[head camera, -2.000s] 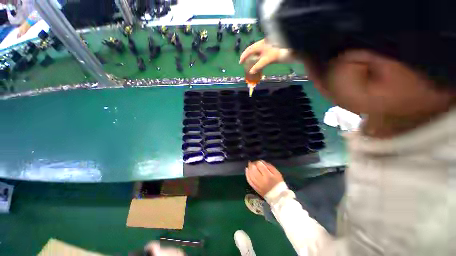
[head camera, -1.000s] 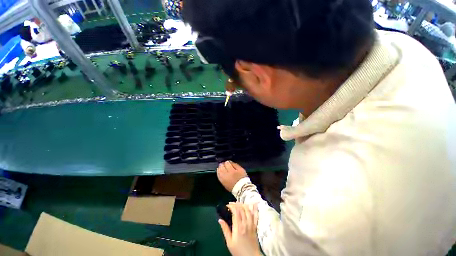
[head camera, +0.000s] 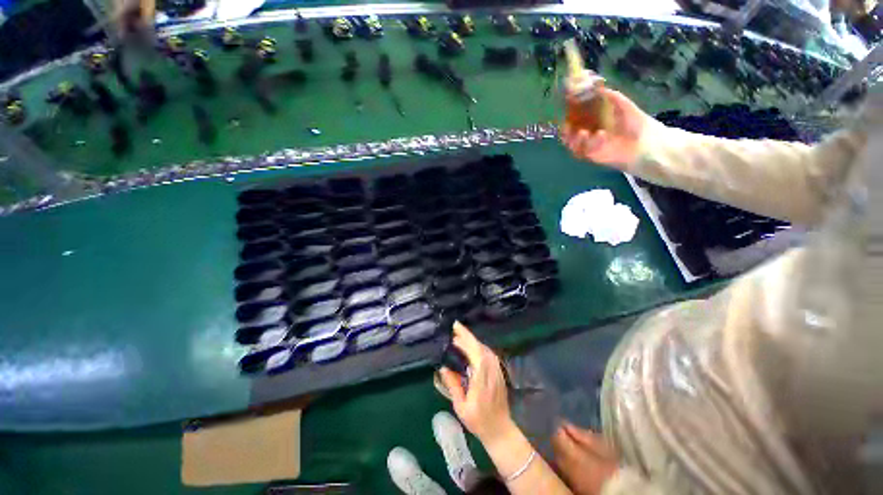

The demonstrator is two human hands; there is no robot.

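My right hand (head camera: 479,385) reaches up from the bottom edge, right of centre, a thin band on its wrist. It holds a small black piece (head camera: 453,360), perhaps an adapter housing, at the front edge of the shell rows. The fingers partly hide the piece. My left hand is not in view. Hollow oval black adapter housings (head camera: 368,316) stand in close rows on a dark mat (head camera: 319,379) on the green bench. Shells at the front left show pale insides; those at the right look darker.
Another person leans in from the right, one hand holding an amber dispensing bottle (head camera: 589,108), tip up. A white cloth (head camera: 600,216) and a second dark tray (head camera: 728,253) lie right of the rows. The conveyor (head camera: 358,121) carries boards with cords. A brown carton (head camera: 242,448) is below the bench.
My right hand has moved up to the shell rows with the black piece. The other person has shifted right and lifted the bottle off the shells. The view has turned right, showing the cloth and second tray.
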